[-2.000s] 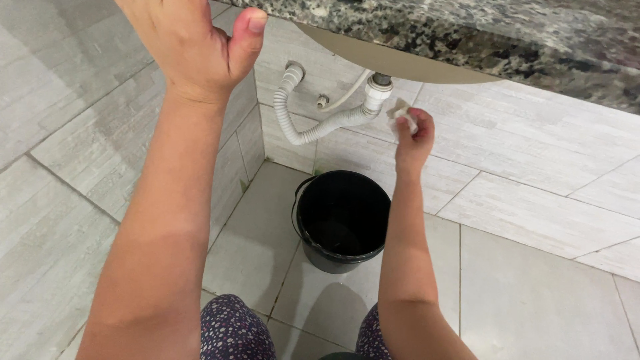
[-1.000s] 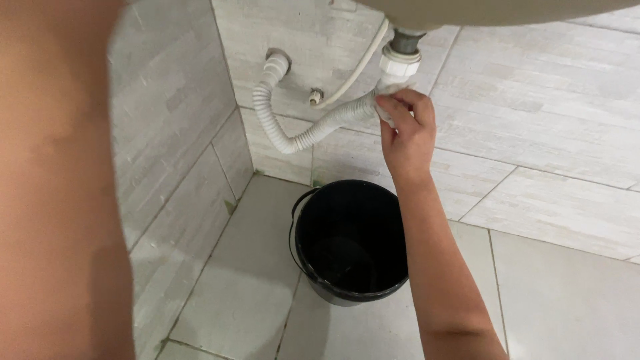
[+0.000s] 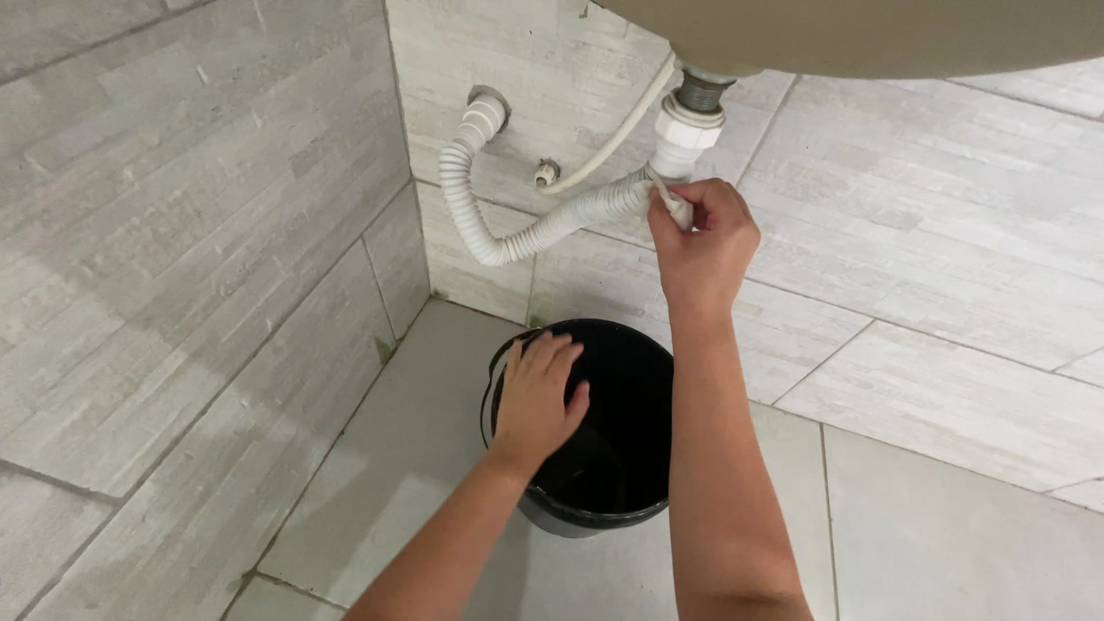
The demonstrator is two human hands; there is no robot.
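Between the fingertips of my right hand [image 3: 705,246] is a small crumpled white piece of paper or cloth [image 3: 679,210], held against the upper end of a white corrugated drain hose [image 3: 565,222]. Just above it, a white plastic nut [image 3: 688,128] joins the hose to the sink's threaded drain tailpiece [image 3: 704,90]. The hose dips and rises to a wall outlet [image 3: 487,110]. My left hand [image 3: 539,397] is over the left part of a black plastic bucket [image 3: 595,520], fingers apart and slightly blurred, holding nothing.
The underside of the sink basin [image 3: 862,39] hangs overhead. A thin white supply hose [image 3: 617,138] curves down to a small wall fitting [image 3: 546,172]. Tiled walls [image 3: 207,224] meet in a corner behind the bucket, which stands on the tiled floor [image 3: 957,526].
My left hand has come down from the stone countertop to over the bucket. My right hand, with the white piece, has moved to the drain hose. The view has moved in under the sink.
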